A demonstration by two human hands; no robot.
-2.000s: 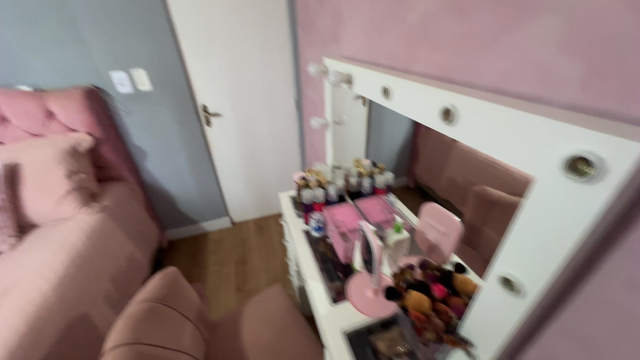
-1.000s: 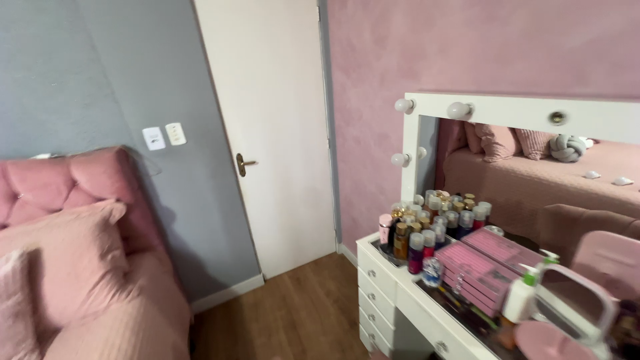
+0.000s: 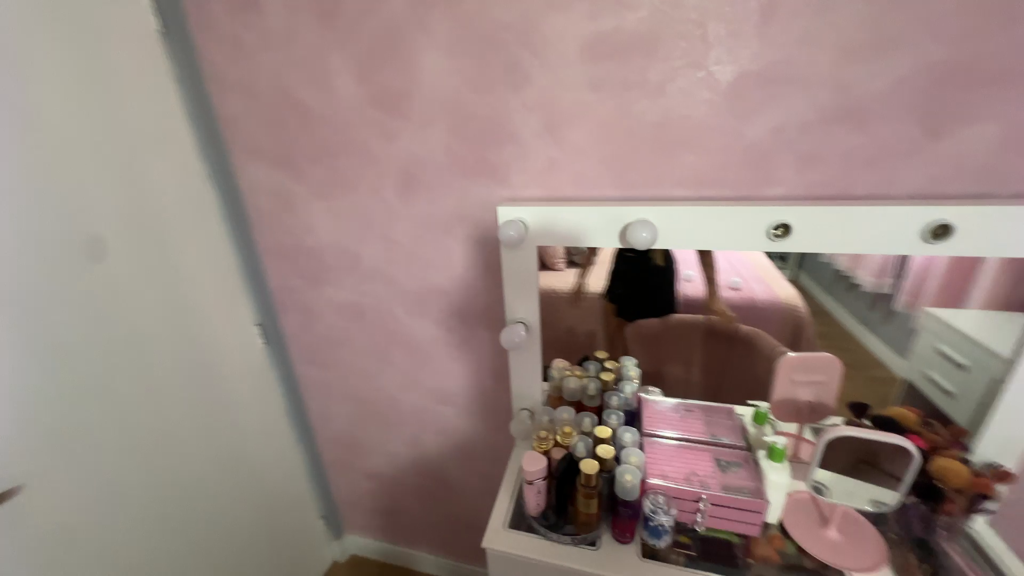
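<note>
Neither my left hand nor my right hand shows directly in the head view. A white vanity table [image 3: 560, 558] stands at the lower right against the pink wall. Several spray bottles with clear and gold caps [image 3: 588, 496] crowd its left end. Beside them sit a blue and clear bottle [image 3: 658, 520] and a pink striped makeup case [image 3: 704, 480]. A white pump bottle with a green top [image 3: 776, 472] is behind a small pink stand mirror [image 3: 864, 470]. Makeup brushes [image 3: 952, 476] are bunched at the right. The large mirror [image 3: 712, 344] reflects a person in black clothing.
A white door [image 3: 144, 320] with a grey frame fills the left side. The pink wall [image 3: 384, 280] rises behind the vanity. Round bulbs [image 3: 640, 234] and sockets without bulbs [image 3: 779, 231] line the white mirror frame. A strip of wood floor [image 3: 364, 568] shows below.
The view has swung right, toward the vanity and pink wall. The bed and the grey wall with switches, seen directly before, are out of direct view. A person's reflection now shows in the large mirror.
</note>
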